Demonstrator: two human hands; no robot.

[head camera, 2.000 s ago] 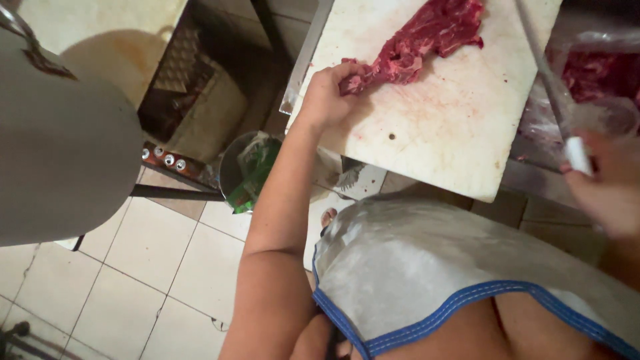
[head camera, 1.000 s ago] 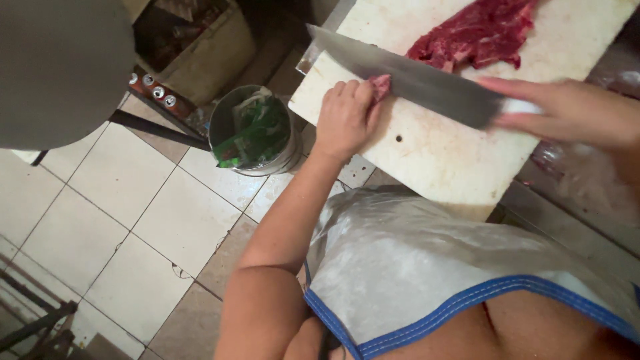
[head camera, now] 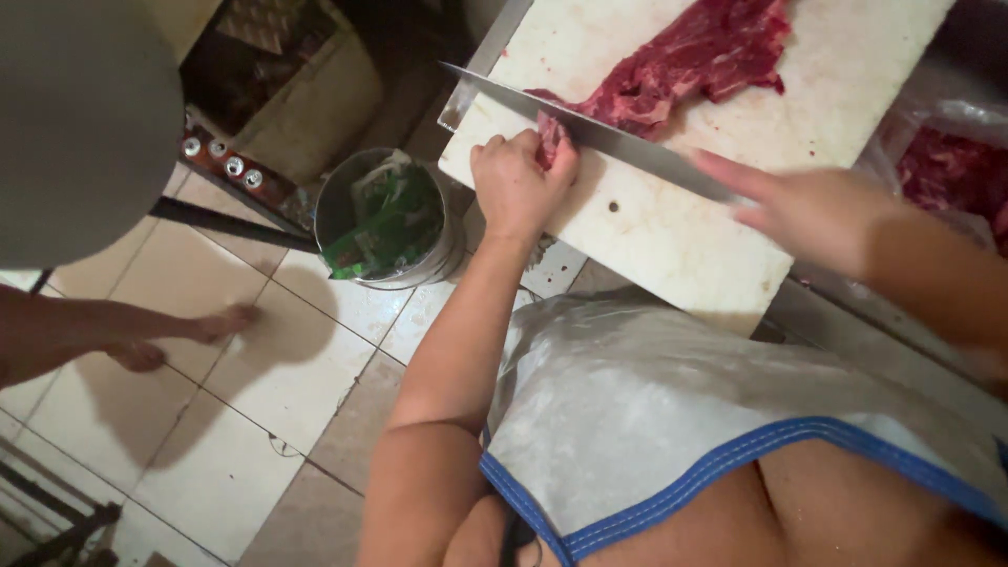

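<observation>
A white cutting board (head camera: 693, 260) with a small hole lies in front of me. A large piece of raw red meat (head camera: 701, 63) rests on it. My left hand (head camera: 521, 177) grips a small piece of raw meat (head camera: 552, 142) near the board's left edge. My right hand (head camera: 795, 205) holds a large kitchen knife (head camera: 606, 135) whose long blade crosses the board between the small piece and the large one, its tip past the board's left edge. The knife's handle is hidden in my right hand.
Below the board's left side stands a metal bucket (head camera: 453, 260) with green plastic in it. More raw meat lies in a clear plastic bag (head camera: 953, 169) at the right. A large grey rounded object (head camera: 79, 134) fills the upper left. Another person's bare feet (head camera: 224, 323) are on the tiled floor.
The knife, earlier at the far right of the board, now lies across it beside my left hand. The small piece in my left hand now appears apart from the large meat. Another person's legs have come into view.
</observation>
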